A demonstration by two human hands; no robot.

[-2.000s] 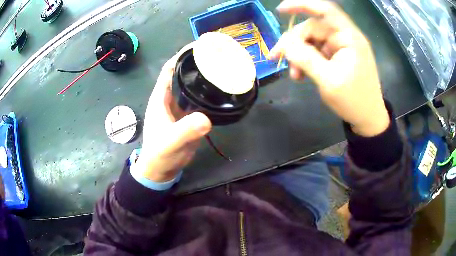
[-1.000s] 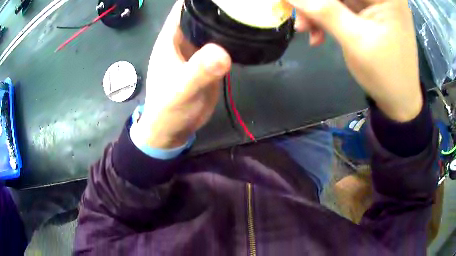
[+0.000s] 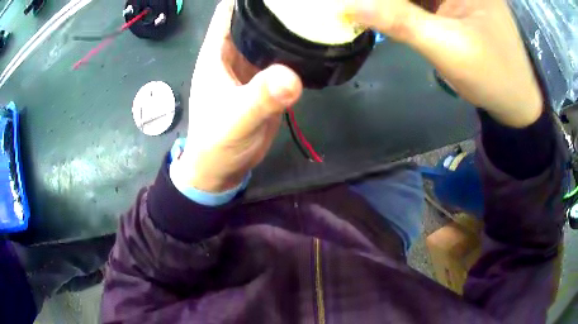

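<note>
My left hand holds the black round housing at the top middle, thumb on its near side. The cream-white round board lies in the housing mouth, cut off by the top edge. Red and black lead wires hang below the housing. My right hand has its fingertips at the right part of the board, where a small gold-coloured spot shows. Whether a pin is between the fingers is hidden by blur and the hand.
A pale disc with thin lines across it lies left of my left hand. Another black unit with red and black wires is at the upper left. A blue tray is at the far left, a clear plastic bag at the upper right.
The view has tilted down, so the pin bin is out of the picture. My right hand has moved from above the bin to the board. The board now sits lower in the housing mouth.
</note>
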